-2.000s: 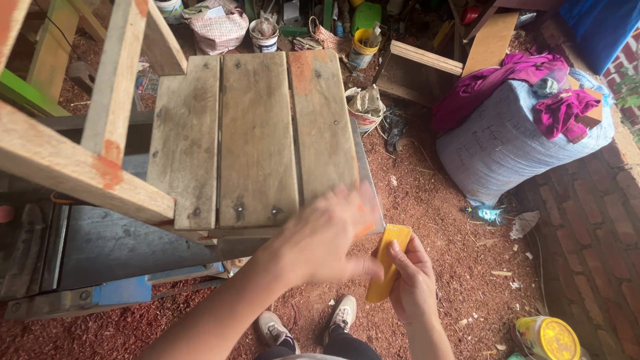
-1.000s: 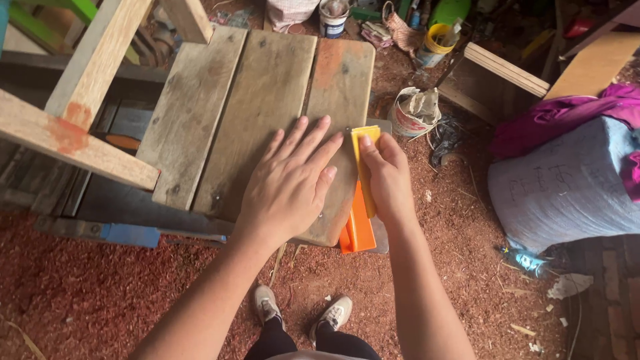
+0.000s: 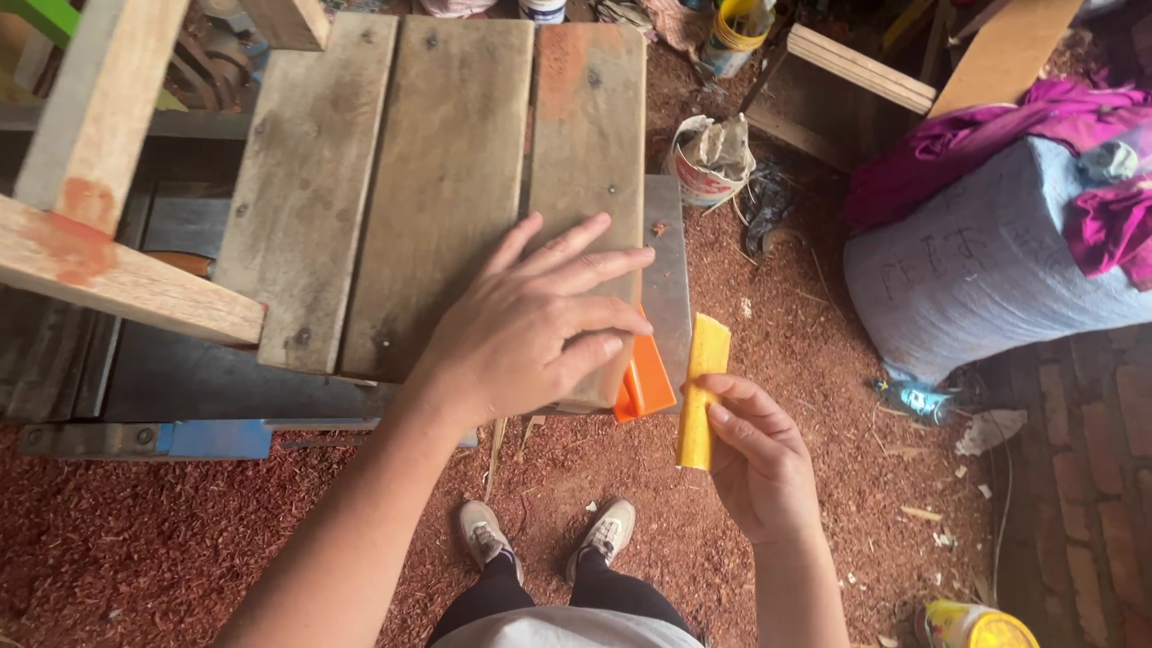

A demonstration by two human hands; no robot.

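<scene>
A seat of worn wooden slats (image 3: pixel 454 171) lies before me, joined to a pale wooden frame (image 3: pixel 126 270) with orange-brown filler at its joint. My left hand (image 3: pixel 540 315) rests on the right-hand slats, palm down with fingers spread. An orange plastic tool (image 3: pixel 648 382), perhaps a filler spreader, lies partly under the slat's right edge, below the fingers of that hand. My right hand (image 3: pixel 760 450) holds a yellow strip (image 3: pixel 702 387) with a rough surface, possibly folded sandpaper, between thumb and fingers. The strip is apart from the wood, just right of the seat.
The seat stands over a dark metal machine table (image 3: pixel 675 270) with a blue part (image 3: pixel 216 439). Beyond are a bucket with crumpled material (image 3: pixel 711 162) and a yellow tub (image 3: pixel 733 40). A stuffed blue sack (image 3: pixel 981 261) stands at right; wood shavings cover the floor.
One second ago the yellow strip was against the seat's right edge; my right hand has moved it away to the right. My left hand remains on the slats, its fingers now farther apart.
</scene>
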